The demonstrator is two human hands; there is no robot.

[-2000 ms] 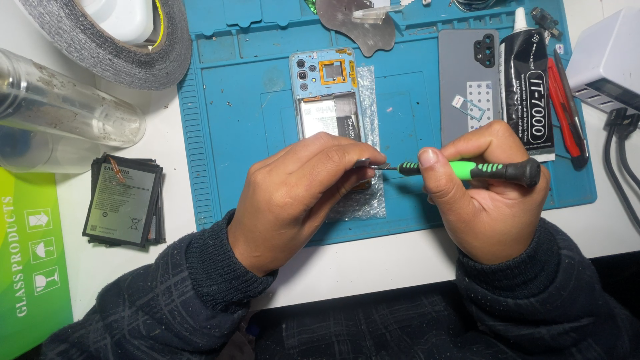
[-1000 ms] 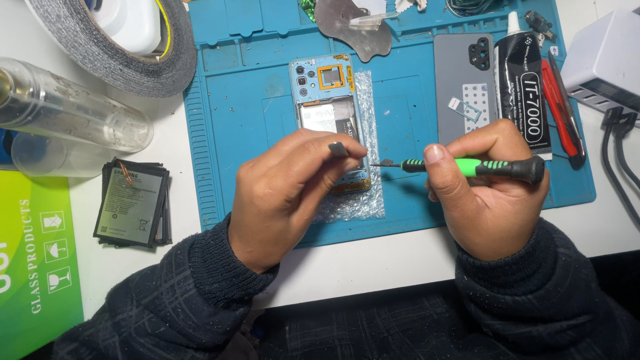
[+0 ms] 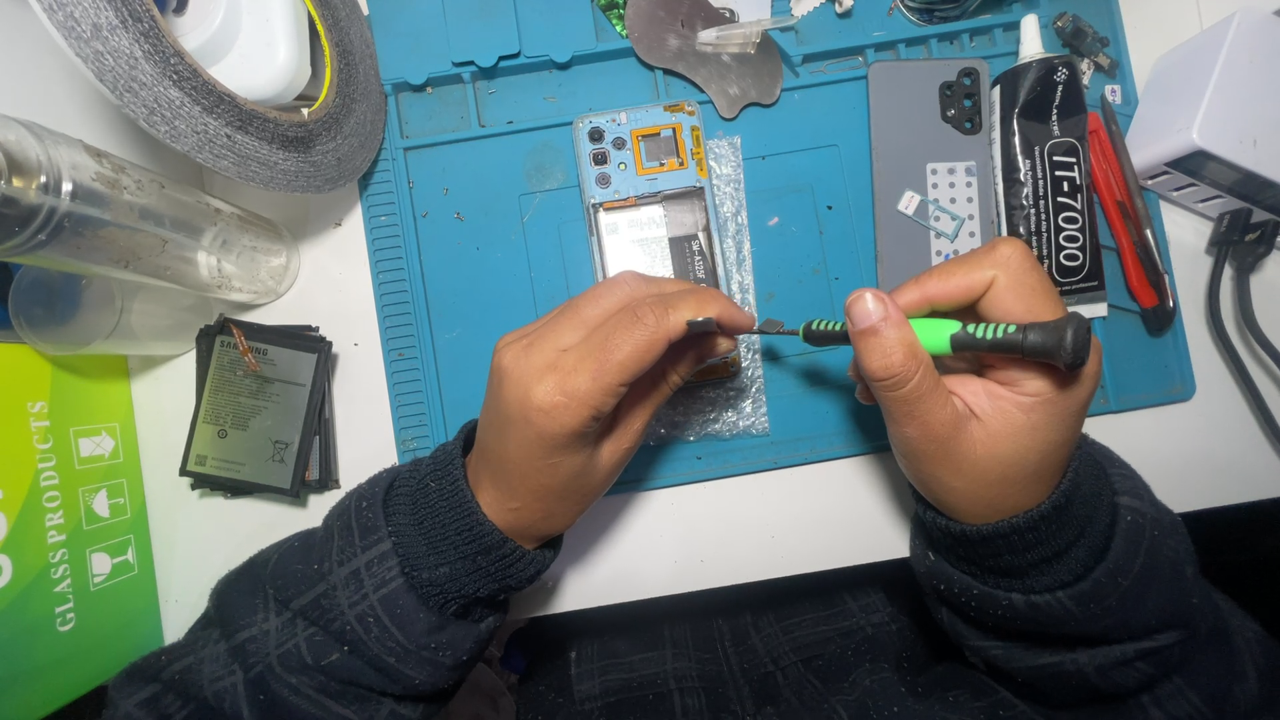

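Note:
My right hand (image 3: 980, 380) grips a green and black screwdriver (image 3: 935, 336), its thin shaft pointing left. Between the thumb and fingertips of my left hand (image 3: 610, 380) is a small dark part (image 3: 702, 325), too small to name; the shaft's end meets these fingers. A small dark piece (image 3: 771, 326) shows by the shaft. Below my left hand lies an opened smartphone (image 3: 650, 215), with its cameras at the top and its battery (image 3: 632, 238) exposed. The phone rests on bubble wrap (image 3: 735, 400), its lower part largely hidden by my left hand.
The blue repair mat (image 3: 800, 430) carries a grey phone back cover (image 3: 915, 110) with a SIM tray (image 3: 932, 216), a glue tube (image 3: 1045, 150), a red-handled tool (image 3: 1125, 220) and a metal plate (image 3: 690, 45). Stacked batteries (image 3: 255, 410), a tape roll (image 3: 350, 120) and a charger (image 3: 1220, 110) surround it.
My left fingers have shifted around the small dark part, which was more upright a second ago. The screwdriver stays in my right hand, close to the left fingertips.

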